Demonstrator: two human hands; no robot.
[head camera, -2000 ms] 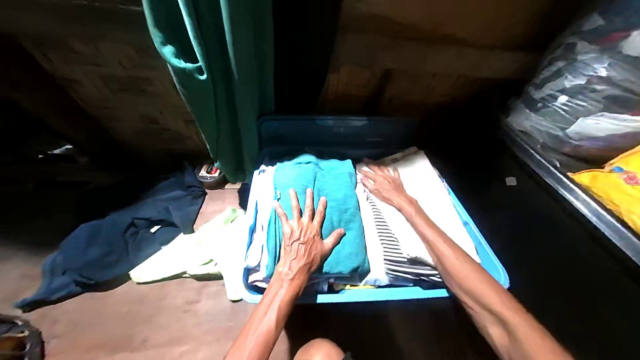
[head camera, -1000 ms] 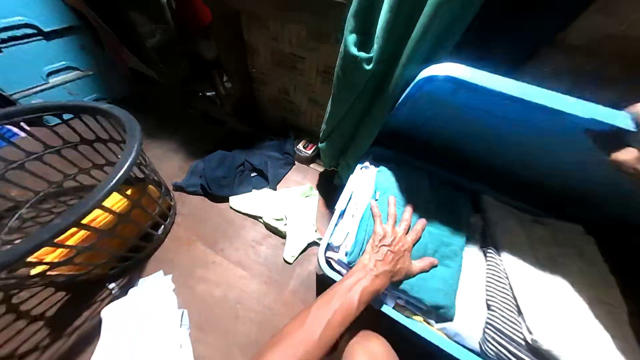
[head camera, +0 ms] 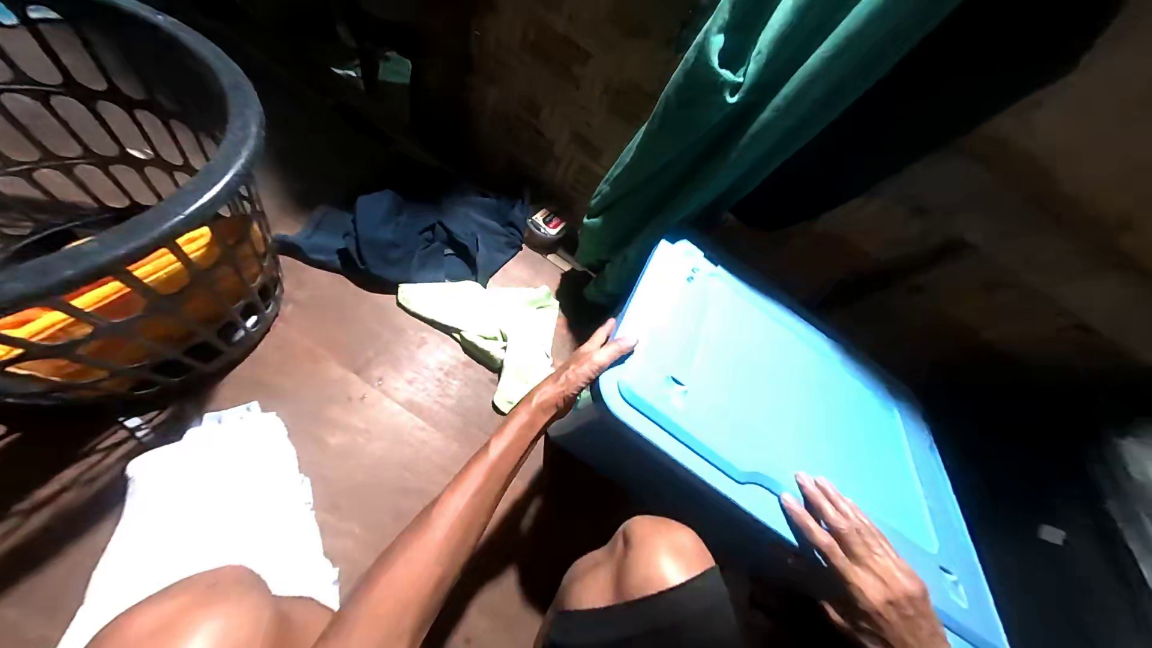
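A blue plastic storage box stands in front of me with its lid (head camera: 774, 396) down over the top, so the folded clothes inside are hidden. At the lid's left corner, my left hand (head camera: 580, 369) rests along the edge, thumb on top. My right hand (head camera: 859, 549) lies at the near edge of the lid, fingers extended over the rim. Neither hand visibly holds anything.
A black plastic laundry basket (head camera: 243, 108) with orange cloth stands at left. White cloth (head camera: 216, 504), pale green cloth (head camera: 504, 324) and dark blue clothing (head camera: 423, 234) lie on the floor. A green curtain (head camera: 702, 135) hangs behind the box.
The box's lid, raised one second ago, is now down over the clothes. My left hand has left the teal cloth for the lid's edge. The view has swung left since two seconds ago.
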